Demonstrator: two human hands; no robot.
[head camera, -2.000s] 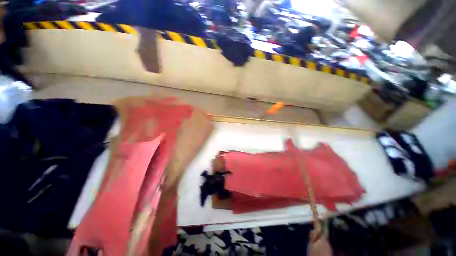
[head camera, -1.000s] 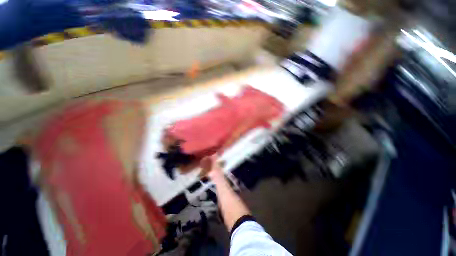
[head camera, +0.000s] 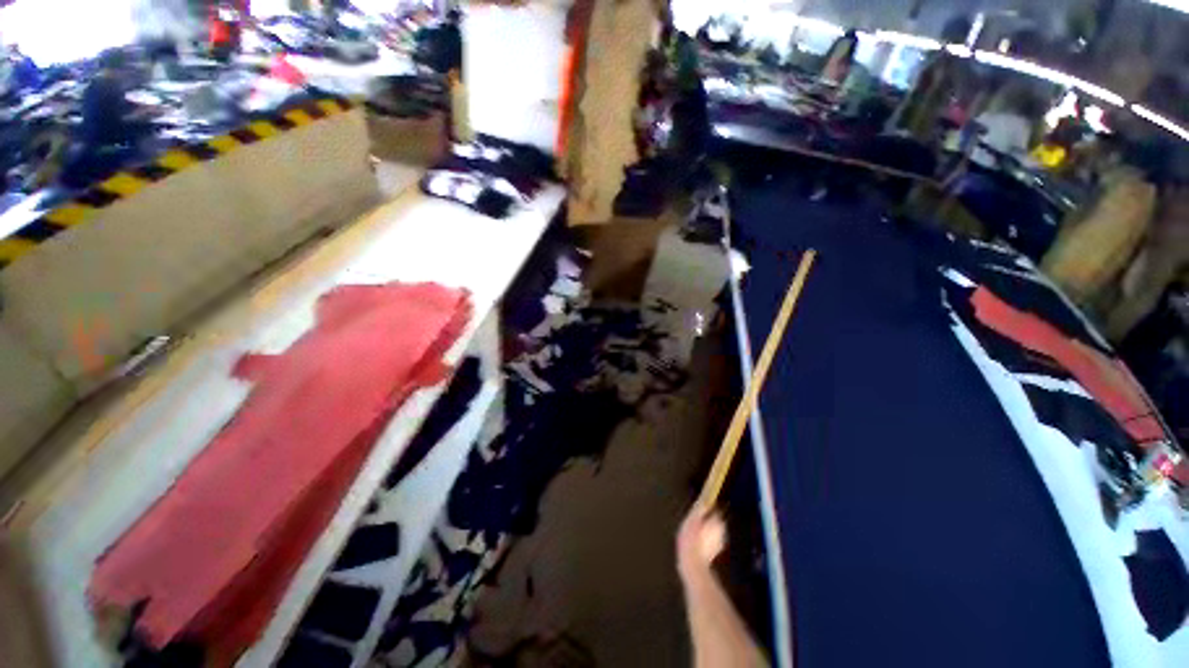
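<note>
My right hand (head camera: 704, 535), bare, is closed around the near end of a long yellow-tan wooden ruler (head camera: 764, 365). The ruler slants up and away, its far part over the navy cloth (head camera: 900, 457) on the long table at right. Its near part is over the gap beside the table edge. My left hand is not in view. A bundle of red card patterns (head camera: 280, 457) lies on the white side shelf (head camera: 424, 255) at left, with a dark piece at its near end, partly cut off.
Dark offcuts (head camera: 541, 431) cover part of the aisle floor (head camera: 561, 535). A red pattern (head camera: 1056, 346) and dark pieces lie along the table's far side. A striped-edge wall (head camera: 274, 196) stands behind the shelf. A blurred brown shape is at the left edge.
The view has swung right from the shelf to the aisle and cloth table. The ruler, earlier over the red bundle, now reaches over the navy cloth, still in my right hand.
</note>
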